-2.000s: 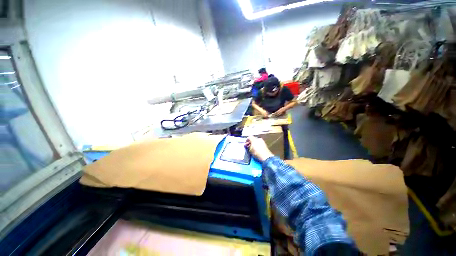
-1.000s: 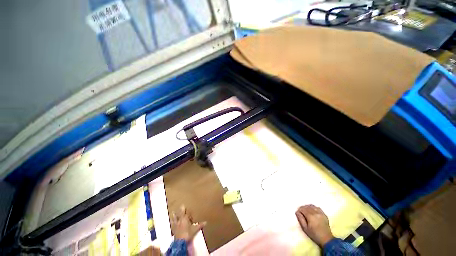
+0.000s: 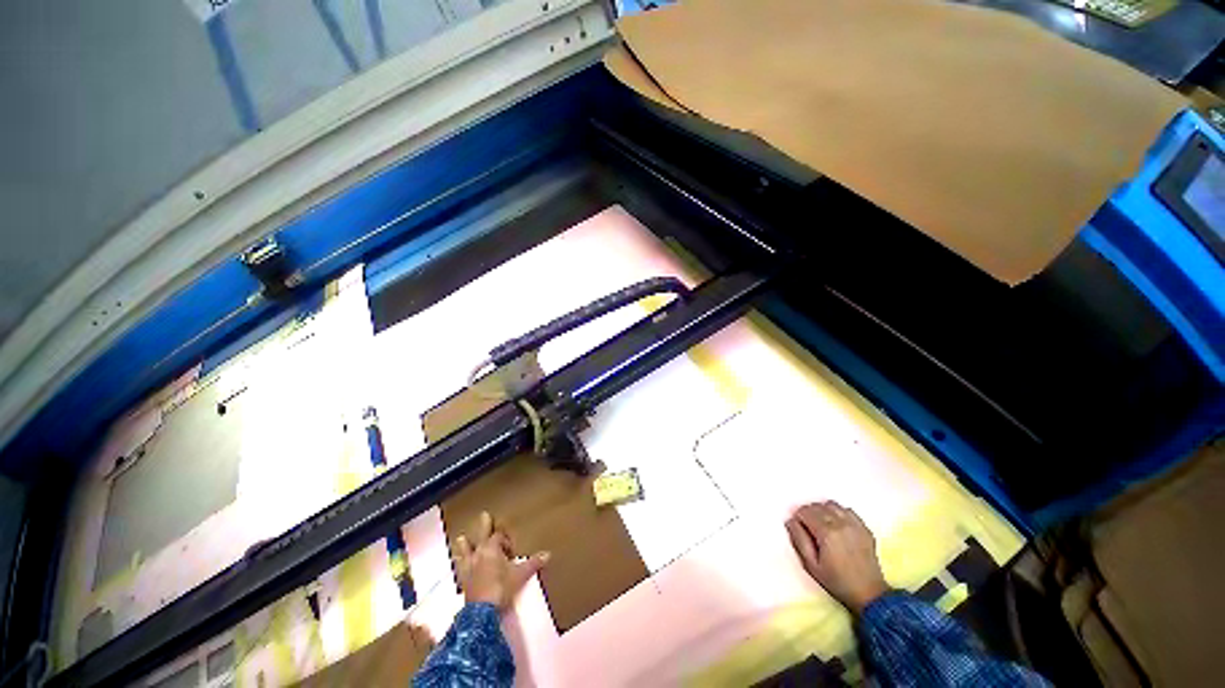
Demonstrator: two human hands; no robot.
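A brown leather panel [image 3: 578,551] lies flat in the opening of the pale pink-white template board [image 3: 672,430]. My left hand [image 3: 489,562] rests on the panel's left edge with its fingers spread and holds nothing. My right hand [image 3: 836,548] rests palm down on the board to the right, apart from the panel, and holds nothing. A small yellowish block [image 3: 618,487] sits at the panel's right edge. The black laser head [image 3: 558,437] is over the panel's upper part.
The gantry beam [image 3: 376,504] crosses the bed diagonally and hides part of the panel. A large tan sheet [image 3: 914,121] drapes over the machine's far right side, near the blue control panel [image 3: 1182,188]. Brown sheets [image 3: 1169,578] lie at lower right; another brown piece [image 3: 370,665] is at lower left.
My right hand, first at the control panel, is now on the board. The view has turned down onto the bed. Since one second ago, the gantry and head sit lower over the panel.
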